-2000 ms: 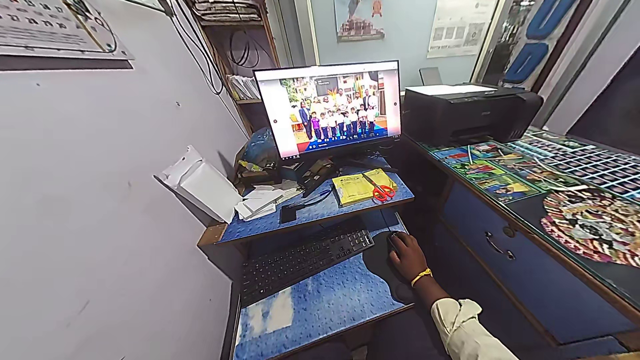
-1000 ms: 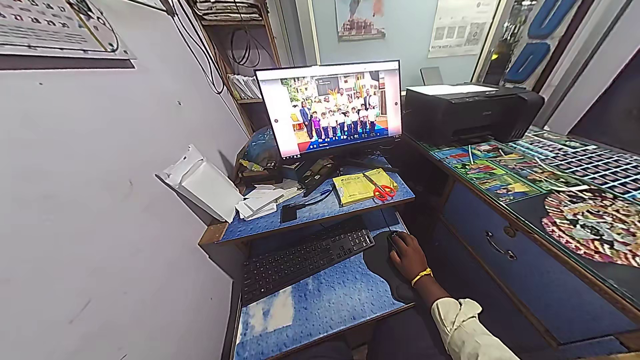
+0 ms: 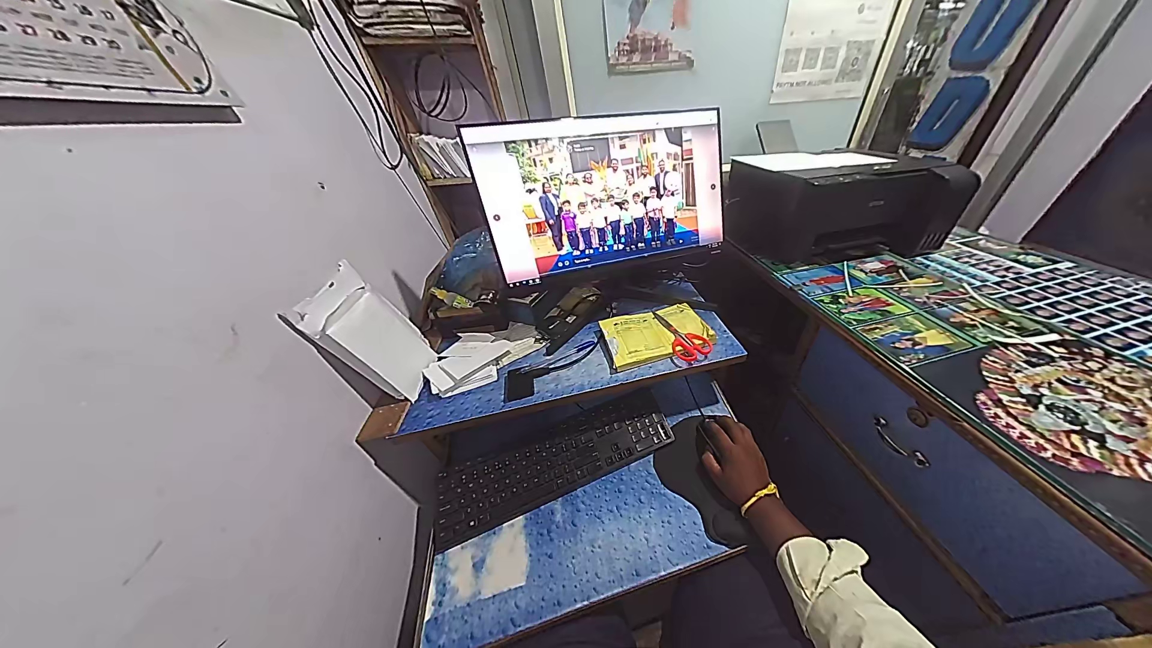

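Observation:
My right hand point(image 3: 736, 459) rests over a black computer mouse point(image 3: 711, 438) on a dark mouse pad point(image 3: 684, 468), at the right of the pull-out tray point(image 3: 576, 540). A yellow band circles that wrist. Left of the pad lies a black keyboard point(image 3: 553, 463), set at a slant. On the shelf above stands a monitor point(image 3: 603, 198) that displays a group photo. Red-handled scissors point(image 3: 691, 346) lie on yellow packets point(image 3: 634, 340) in front of the monitor. My left hand is out of the frame.
White papers point(image 3: 468, 362) and a white envelope or box point(image 3: 364, 328) lean at the shelf's left, beside the wall. A black printer point(image 3: 846, 202) stands on the right-hand counter point(image 3: 954, 369), whose top shows many photos. Cables point(image 3: 360, 99) hang at the upper left.

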